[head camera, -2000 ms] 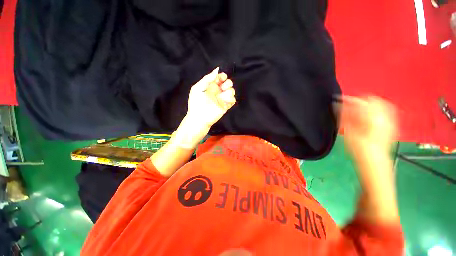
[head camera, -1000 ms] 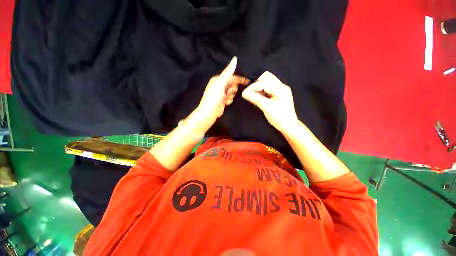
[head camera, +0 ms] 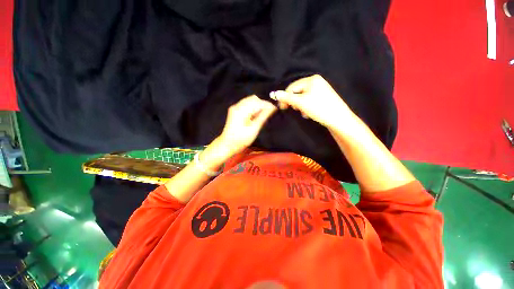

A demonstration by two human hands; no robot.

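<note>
The dark coat point(head camera: 96, 79) lies over the red table's front edge and hangs toward my lap. My left hand point(head camera: 245, 121) is low over the coat's middle, fingers curled and seemingly pinching a bit of its cloth. My right hand point(head camera: 310, 100) is just right of it, thumb and fingertips pinched together, almost touching the left fingertips. A small pale glint shows at the right fingertips; whether it is a needle or a fingernail cannot be told. No thread or button can be made out.
The red table point(head camera: 445, 84) shows right of the coat. A white strip point(head camera: 491, 31) lies at its far right. A slim dark tool point(head camera: 507, 128) and a dark object are cut by the right edge. A yellow-edged basket point(head camera: 127, 170) is below the coat at left.
My right hand came in from the far right to the left hand, and has since shifted slightly. My left thumb, pointing up a second ago, is now bent down toward the fingers.
</note>
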